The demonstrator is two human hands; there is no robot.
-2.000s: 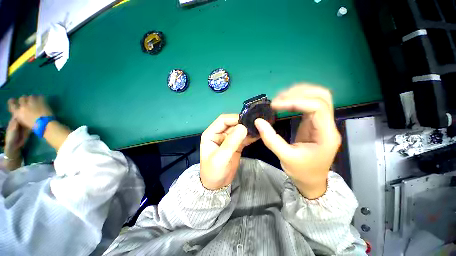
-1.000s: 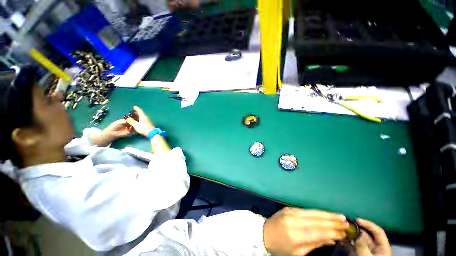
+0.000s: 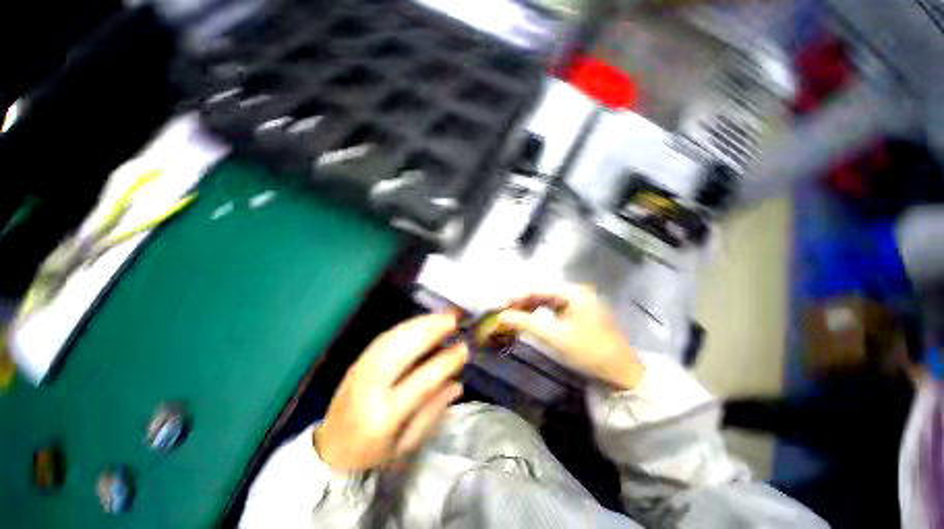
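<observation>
The frame is blurred by motion. My left hand (image 3: 395, 393) and my right hand (image 3: 574, 336) meet in front of my body, at the white machine's near edge. Between their fingers is a small dark-rimmed watch case (image 3: 491, 329) with a gold-yellow inside; fingers hide much of it. Two silver-blue inner modules (image 3: 166, 427) and a gold-faced subassembly (image 3: 48, 467) lie on the green mat (image 3: 259, 300) at the lower left.
A black foam parts tray (image 3: 362, 88) stands behind the mat's right end. A white-based press (image 3: 611, 155) with a red part and a dark fixture is on the right. Yellow-handled pliers (image 3: 135, 212) lie on white paper at left. Part of a person shows at the far right.
The view has swung right, from the mat and neighbouring worker to the tray and press. Both hands still hold the watch case, now by the machine's edge.
</observation>
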